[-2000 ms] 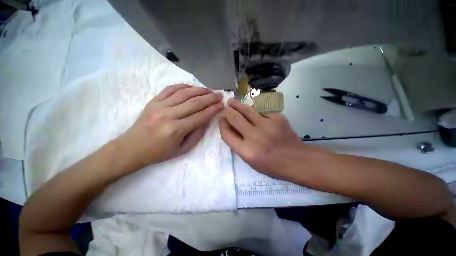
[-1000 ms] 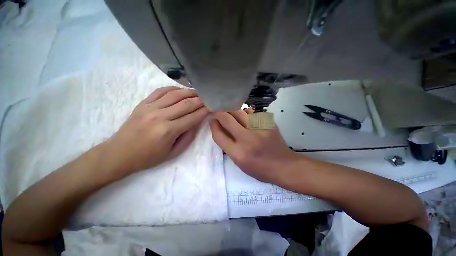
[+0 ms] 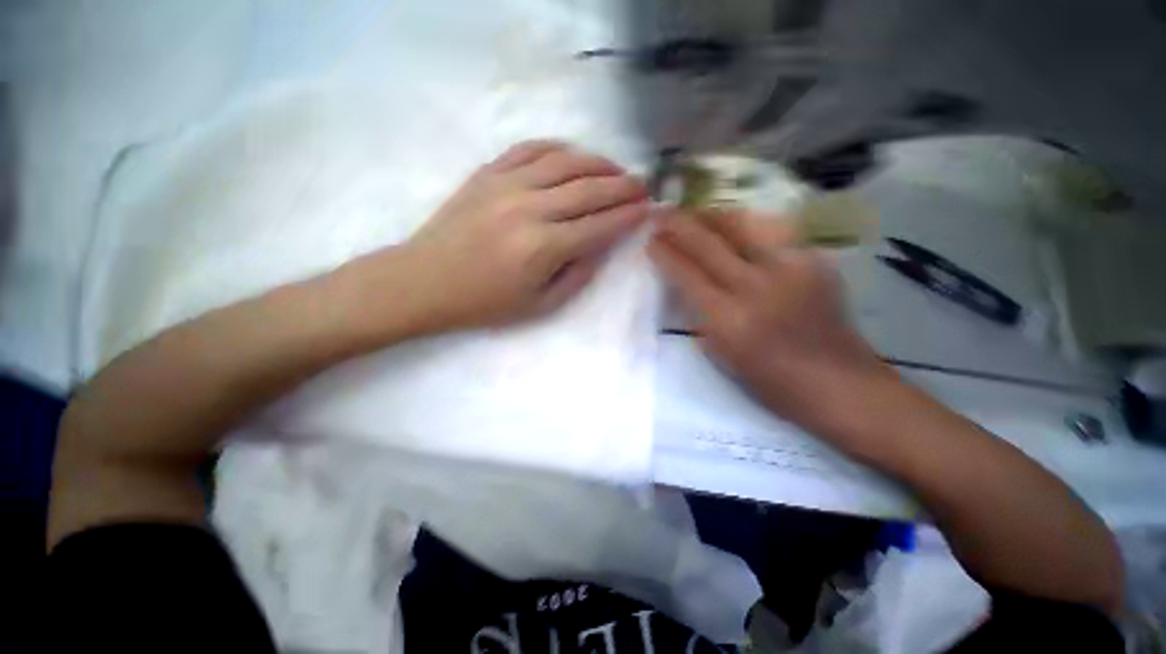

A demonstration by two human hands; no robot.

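A white garment piece [image 3: 512,396] lies on the machine bed and runs to the table's front edge. My left hand [image 3: 531,236] lies on the cloth with its fingertips at the cloth's right edge. My right hand [image 3: 767,294] has its fingertips at the same edge, close to my left fingertips and just below the blurred presser foot area [image 3: 668,179]. The fingertips of both hands appear to hold the cloth edge. The sewing machine head [image 3: 895,77] is above and right. The needle is too blurred to tell.
A beige ribbed knob [image 3: 838,220] is beside my right hand. Black thread snips [image 3: 953,281] lie right on the bed. A small metal part [image 3: 1087,427] and a dark round object [image 3: 1144,394] are at the far right. More white cloth [image 3: 512,505] hangs below the table edge.
The camera view has shifted and blurred, showing more of the dark shirt below. Both hands remain at the cloth edge near the foot. The machine head covers less of the cloth.
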